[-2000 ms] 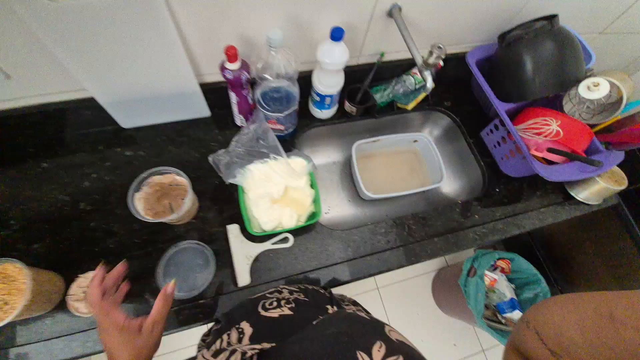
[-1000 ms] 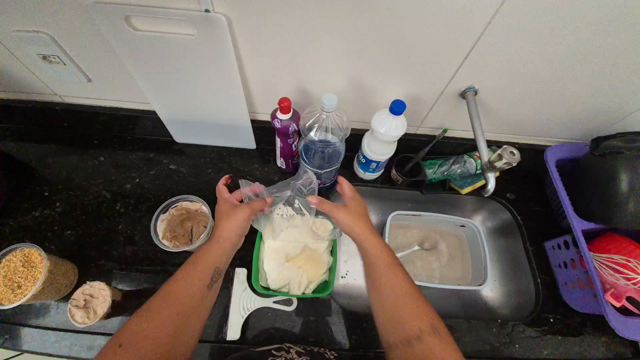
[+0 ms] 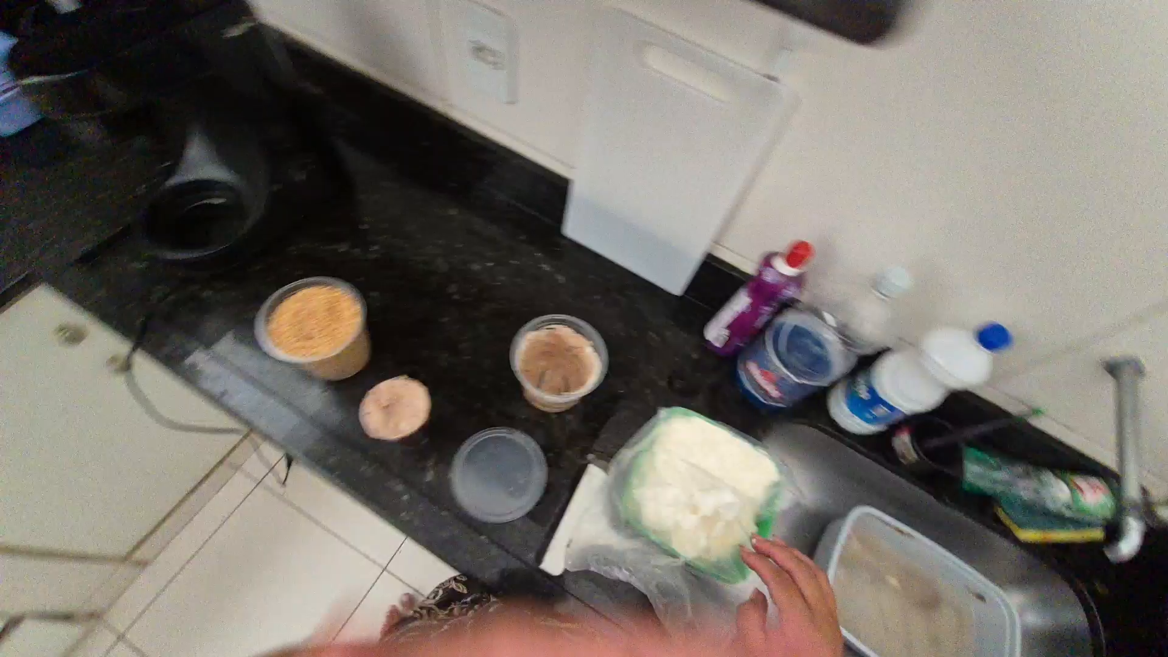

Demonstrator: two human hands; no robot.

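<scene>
A green tub [image 3: 766, 520] of white, creamy food stands by the sink, with a clear plastic bag [image 3: 630, 566] around it and spread toward the front edge. My right hand [image 3: 792, 593] touches the tub's right side with its fingertips, thumb apart. A blurred patch of skin at the bottom seems to be my left arm [image 3: 520, 634]; its fingers cannot be made out. Left of the tub are a white squeegee-like tool [image 3: 573, 520], a clear round lid [image 3: 499, 474], a cup of brown food [image 3: 558, 363], a small cup of pinkish food [image 3: 395, 408] and a tub of yellowish crumbs [image 3: 315, 324].
The steel sink [image 3: 812, 456] holds a white basin [image 3: 922, 584] with cloudy liquid. Behind stand a purple bottle [image 3: 757, 301], a cut plastic bottle with blue liquid [image 3: 794, 360] and a white bottle [image 3: 917, 379]. A white cutting board [image 3: 675, 146] leans on the wall.
Both hands were holding the bag bunched above the back of the green tub; now it surrounds the tub and lies toward the front. The view has swung left.
</scene>
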